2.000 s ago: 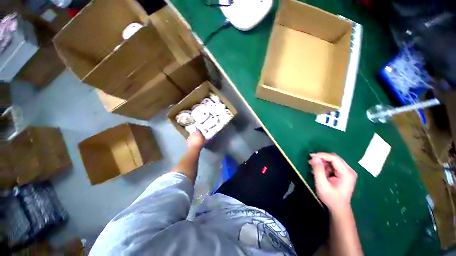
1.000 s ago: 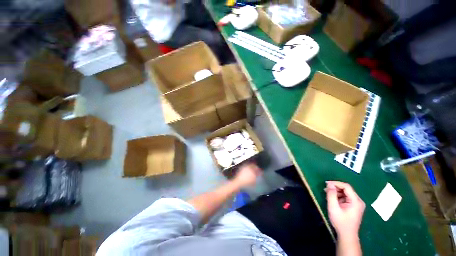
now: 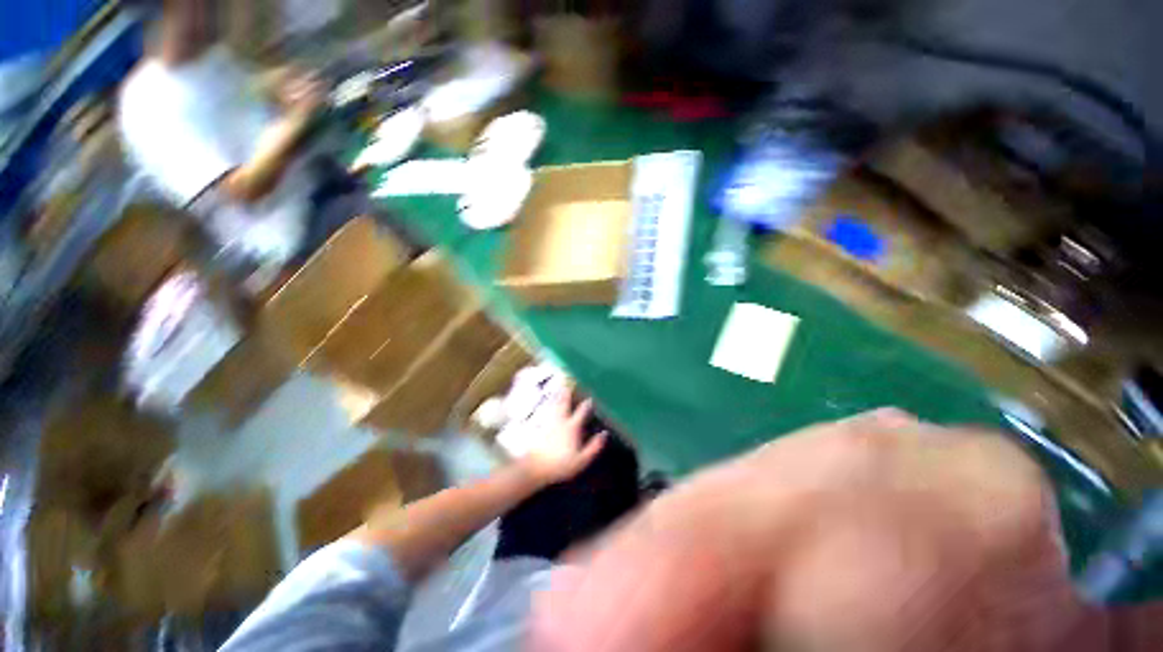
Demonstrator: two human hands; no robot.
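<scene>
The view is strongly blurred. My left hand (image 3: 561,446) is at the small carton of rounded white pieces (image 3: 533,392) below the bench edge, fingers spread over or beside it; whether it touches a piece I cannot tell. My right hand (image 3: 842,548) is very large and blurred close to the camera at the lower right, cut off by the bottom edge. Its fingers look curled, but whether it holds anything is not visible.
On the green bench (image 3: 625,376) are an open brown carton (image 3: 568,236), a perforated strip (image 3: 659,236), a white card (image 3: 755,341) and white housings (image 3: 497,178). Cartons (image 3: 383,325) stand on the floor at left. Another person (image 3: 204,127) is at upper left.
The view has swung, so the bench and cartons appear shifted left. My right hand has come up from the bench close to the camera. My left hand's fingers have spread at the small carton.
</scene>
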